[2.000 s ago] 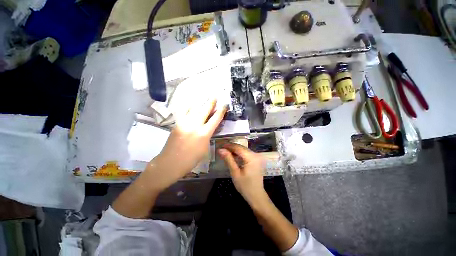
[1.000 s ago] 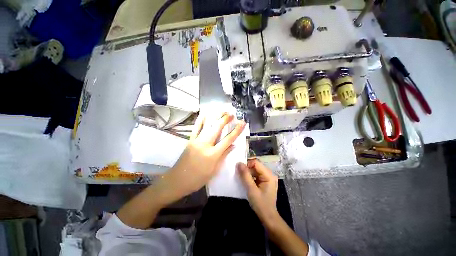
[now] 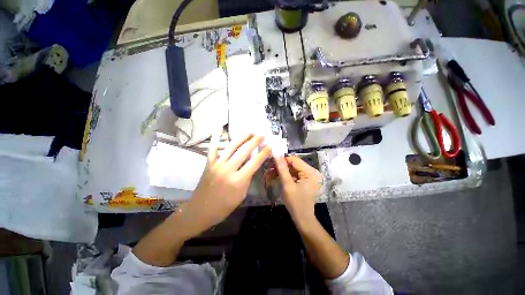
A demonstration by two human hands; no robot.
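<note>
A white fabric piece [image 3: 247, 98] lies along the left side of the needle area [image 3: 277, 106] of the overlock machine [image 3: 368, 34]. My left hand [image 3: 227, 178] lies flat with fingers spread on the piece's near end. My right hand [image 3: 299, 181] pinches the near right edge of the fabric just in front of the needle area; the fingertips are partly blurred. Folded sewn pieces [image 3: 201, 118] lie left of the piece. A stack of cut white pieces [image 3: 175, 167] lies left of my left hand. Glare hides the fabric's detail.
The black lamp [image 3: 178, 80] hangs over the folded pieces. Tension dials [image 3: 345, 101] stand right of the needle area. Scissors [image 3: 440, 132], pliers [image 3: 471, 98] and a tool recess [image 3: 436, 170] are at the right. White fabric [image 3: 43, 190] drapes at far left.
The fabric piece has moved away from me past the needle area, and its near end no longer hangs over the table edge. My right hand has moved forward, close to my left fingertips.
</note>
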